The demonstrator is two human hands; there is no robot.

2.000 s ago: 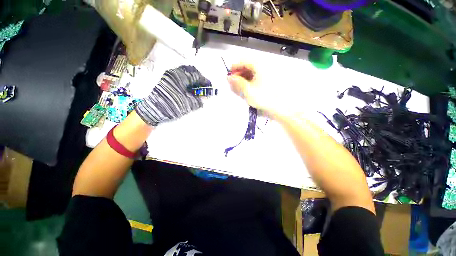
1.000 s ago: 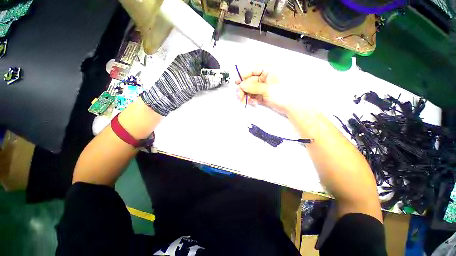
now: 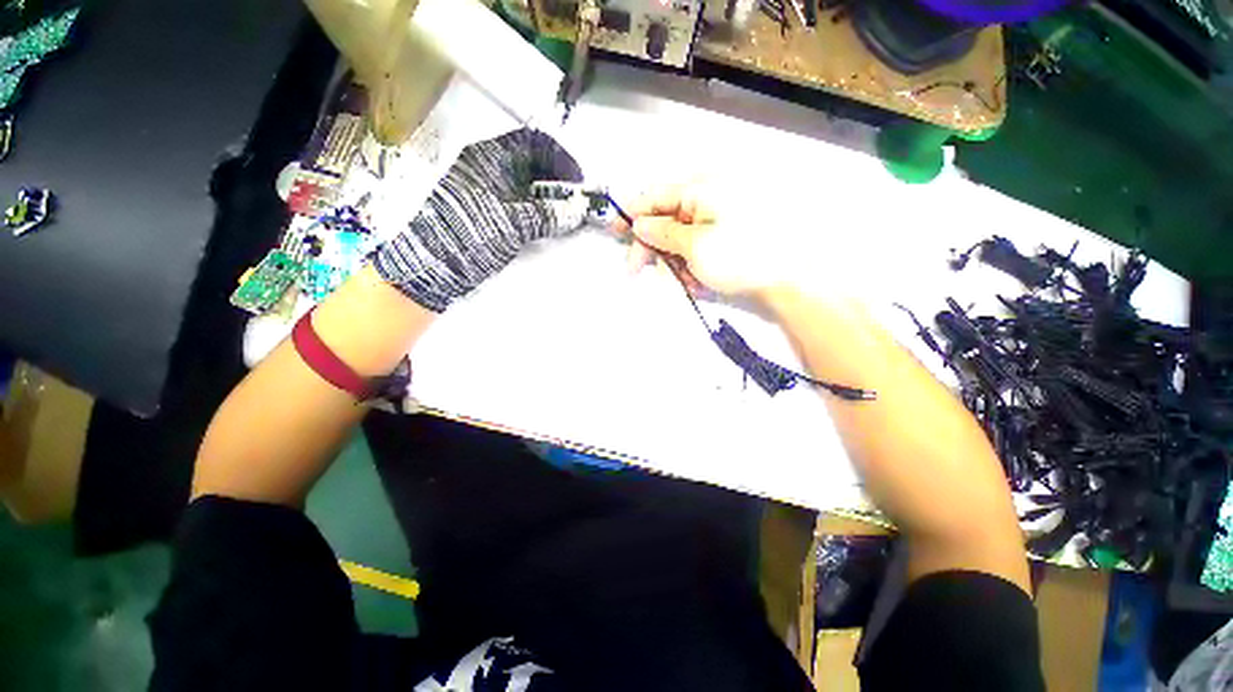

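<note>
My left hand [image 3: 480, 223], in a grey-black striped knitted glove with a red band at the wrist, holds a small circuit board [image 3: 561, 192] between its fingertips. My bare right hand [image 3: 669, 243] pinches the lead end of a thin black cable [image 3: 752, 358] just right of the board. The lead's tip is at the board's right edge; I cannot tell if they touch. The cable's tied bundle lies on the white board below my right hand, its plug end near my right forearm.
A soldering iron [image 3: 579, 68] points down above my left hand. A tangled black cable pile [image 3: 1068, 385] covers the right side. Green circuit boards [image 3: 271, 280] lie left of my glove. A yellowish hood [image 3: 379, 61] hangs at upper left. A wooden shelf [image 3: 852, 81] with a green cap [image 3: 911, 152] stands behind.
My right hand has moved slightly left, bringing the lead to the board. The lead now slants toward the board instead of standing upright, and the bundle has shifted slightly right.
</note>
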